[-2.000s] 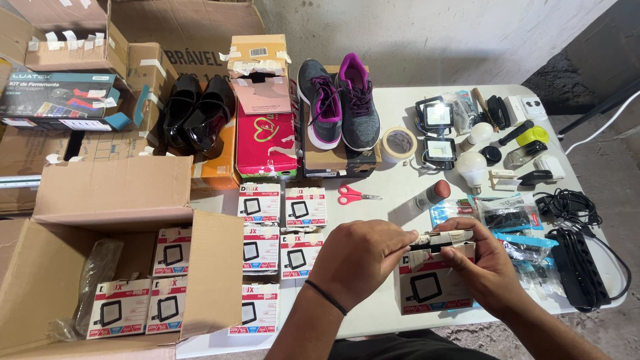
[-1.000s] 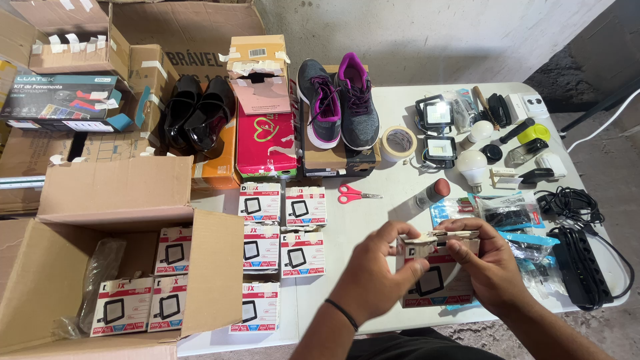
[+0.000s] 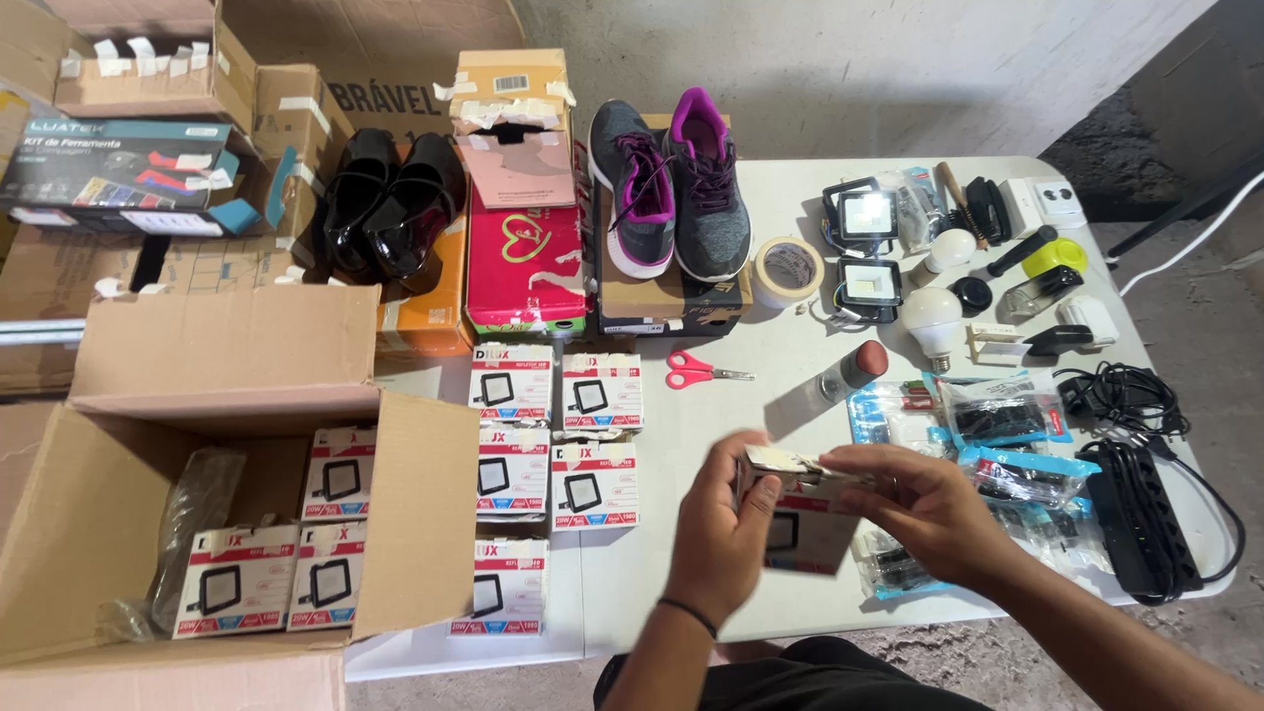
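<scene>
My left hand (image 3: 726, 528) grips the left side of a small white and red floodlight box (image 3: 815, 538), thumb on its near face. On the right side of the same box, my right hand (image 3: 923, 504) has its fingers at the worn top edge. The box is tilted and partly hidden by both hands. Left of it, several matching floodlight boxes (image 3: 595, 484) stand on the white table, and others sit inside an open cardboard carton (image 3: 415, 513). Pink-handled scissors (image 3: 691, 371) and a clear bottle with a red cap (image 3: 851, 370) lie beyond my hands.
Sneakers (image 3: 706, 197) on a shoebox, black shoes (image 3: 395, 212) and a roll of masking tape (image 3: 787, 270) are at the back. To the right are two floodlights (image 3: 869, 286), a light bulb (image 3: 931, 321), blue-edged plastic packets (image 3: 1002, 410) and a black power strip (image 3: 1136, 523).
Both hands stay on the floodlight box. Its printed face has tilted, and my left hand has shifted to its left side with the thumb on the near face.
</scene>
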